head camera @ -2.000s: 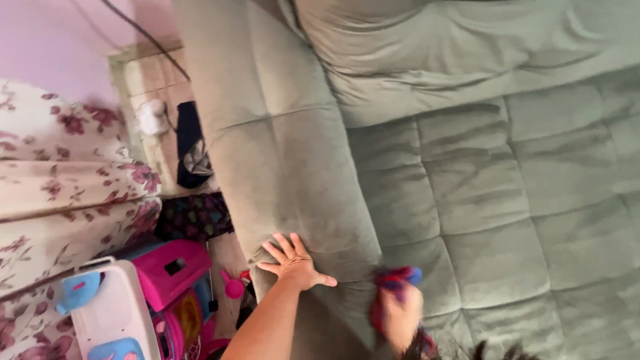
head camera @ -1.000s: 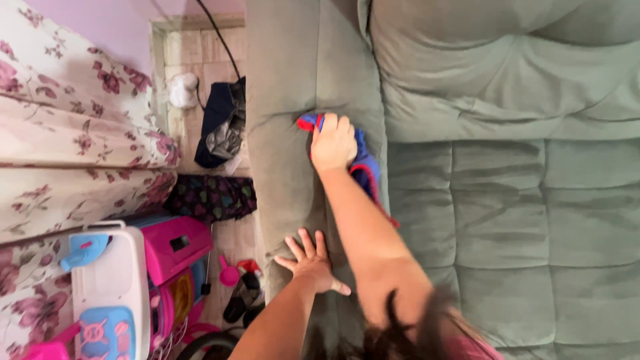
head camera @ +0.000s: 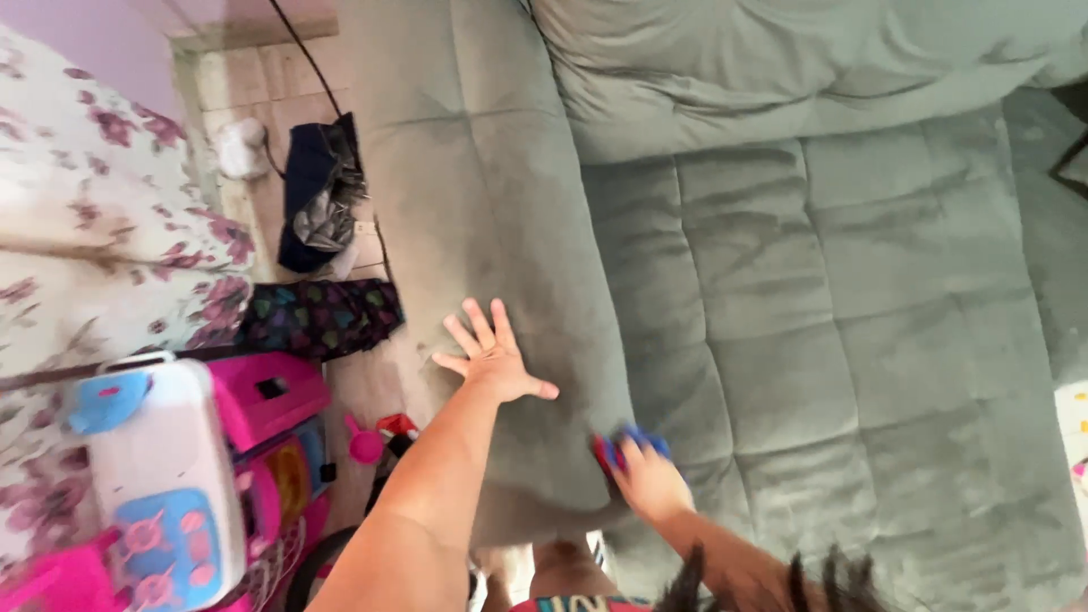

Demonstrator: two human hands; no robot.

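Note:
My left hand [head camera: 496,360] rests palm down with its fingers spread on the padded armrest [head camera: 476,212] of a grey-green fabric sofa. Lower and to the right, my right hand [head camera: 653,484] grips a bunched blue and red cloth [head camera: 648,442] at the inner edge of the armrest, beside the tufted seat [head camera: 782,340]. Part of the cloth is hidden under that hand. Darker patches show on the armrest between my two hands and above them.
Left of the sofa stands a pink, white and blue toy kitchen [head camera: 153,476], near a floral curtain [head camera: 110,212]. On the floor lie a dark bag with a silvery lining [head camera: 319,200], a heart-patterned dark cloth [head camera: 327,316] and a pink toy pan [head camera: 365,444]. A back cushion [head camera: 765,68] borders the seat.
From one second ago, my right hand has moved with the cloth from high on the armrest down to its lower inner edge. My left hand stays spread on the armrest.

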